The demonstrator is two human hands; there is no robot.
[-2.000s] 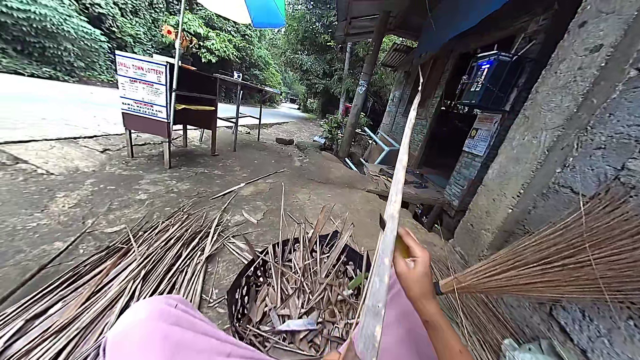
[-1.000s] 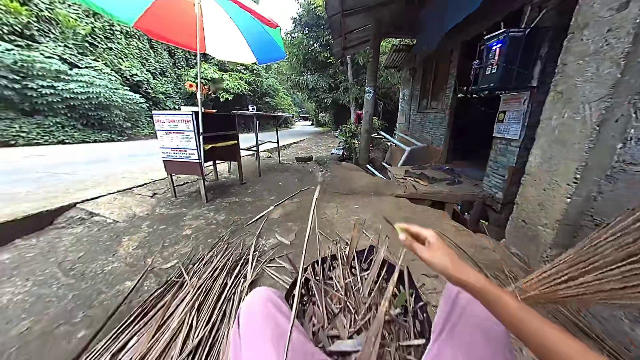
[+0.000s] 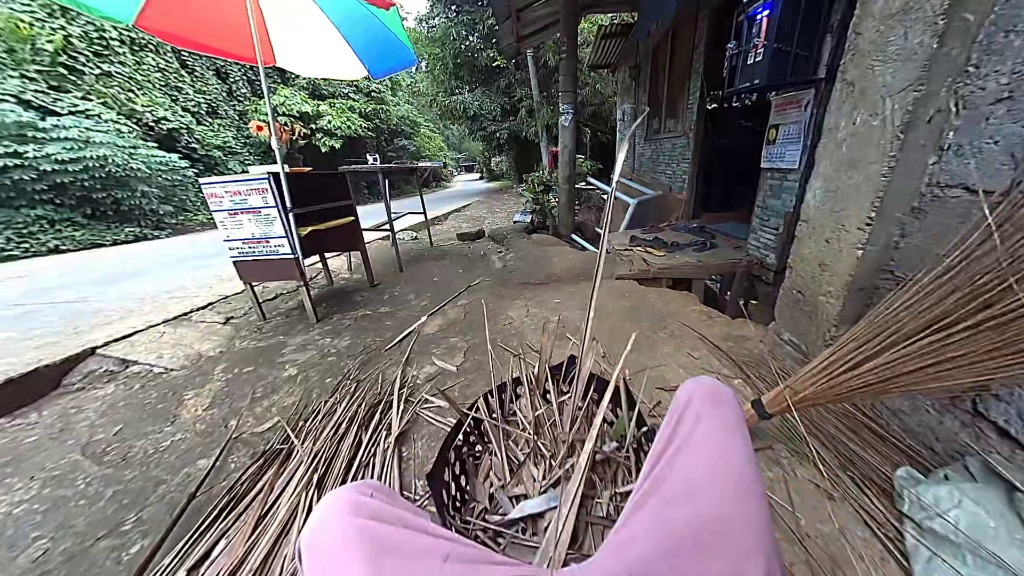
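Neither of my hands shows in the head view now. Between my knees stands a dark perforated basket (image 3: 458, 472) full of dry leaf strips and scraps. A long pale dry strip (image 3: 606, 232) rises upright from it, and another split strip (image 3: 588, 460) leans across its front toward my lap. To the left of the basket, a pile of dry palm fronds (image 3: 320, 472) lies on the ground. On the right, a stick broom (image 3: 888, 328) with a dark band round its bound end sticks out beside my knee.
A wooden stand (image 3: 324, 224) with a printed sign is under a colourful umbrella (image 3: 320, 32) at the left, near the road. A wooden step (image 3: 680, 260) bearing slippers adjoins the doorway. A concrete wall (image 3: 864, 160) and a pale plastic sack (image 3: 964, 520) are at the right.
My right hand, seen over the basket a second ago, has left the view. The long strip that two seconds ago stood before me beside that hand is no longer held up there.
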